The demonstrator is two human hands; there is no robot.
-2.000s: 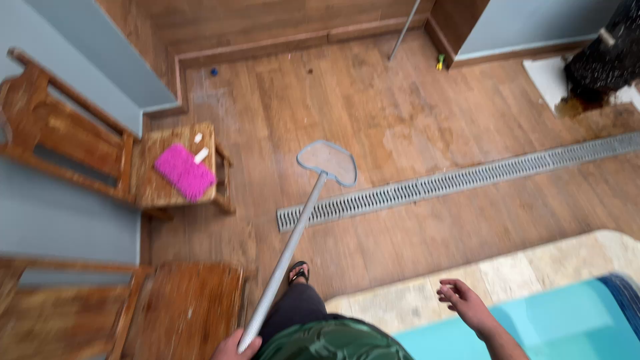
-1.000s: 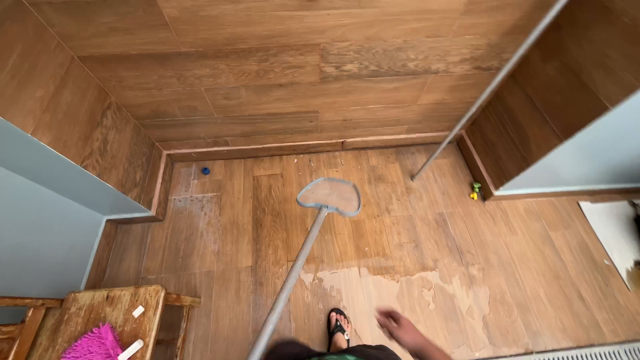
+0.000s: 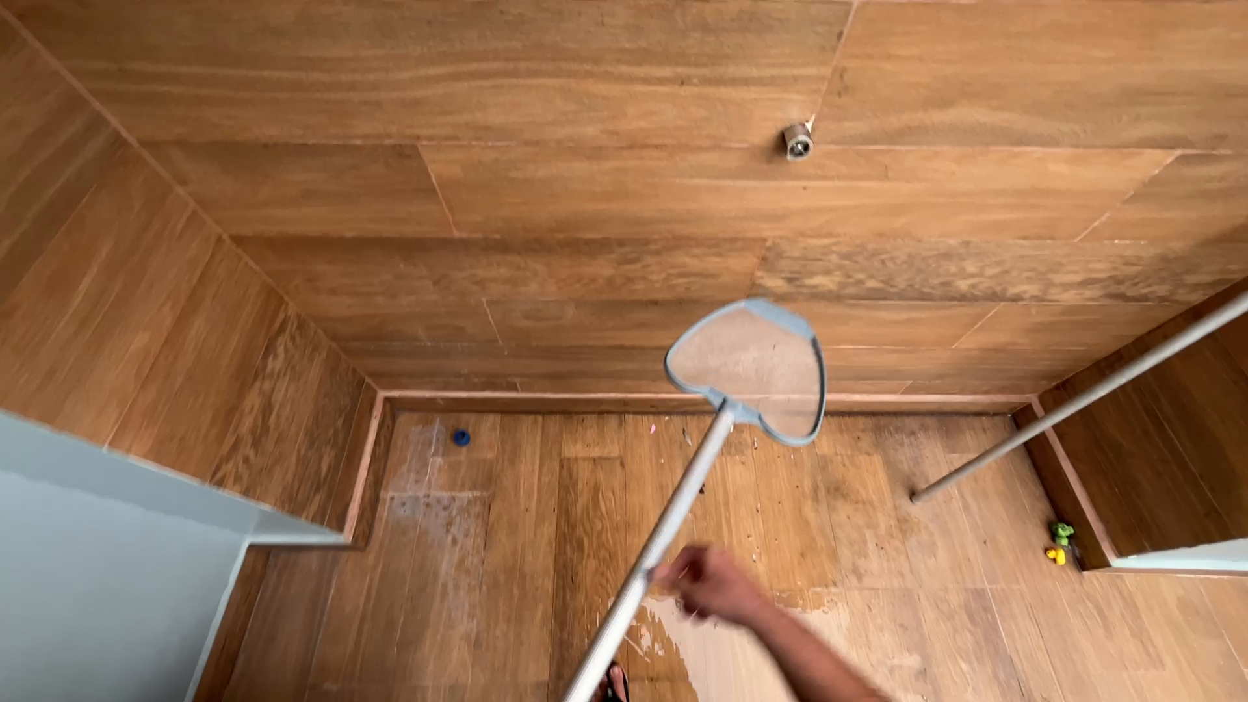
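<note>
A pool leaf skimmer net with a blue-grey frame rises in front of the wood-look wall, on a long pale metal pole that slants down to the bottom edge. My right hand is beside the middle of the pole, its fingers bent and blurred; whether they touch the pole is hard to tell. My left hand is out of the frame, below the lower end of the pole. Part of a sandaled foot shows at the bottom.
A second metal pole leans at the right, its tip on the floor. Small green and yellow toys lie by the right corner, a blue ring-like piece near the left. A metal fitting juts from the wall. Water wets the floor.
My right hand has moved over to the skimmer pole, from apart from it earlier. The view has moved forward toward the wall; chairs and pool are out of frame.
</note>
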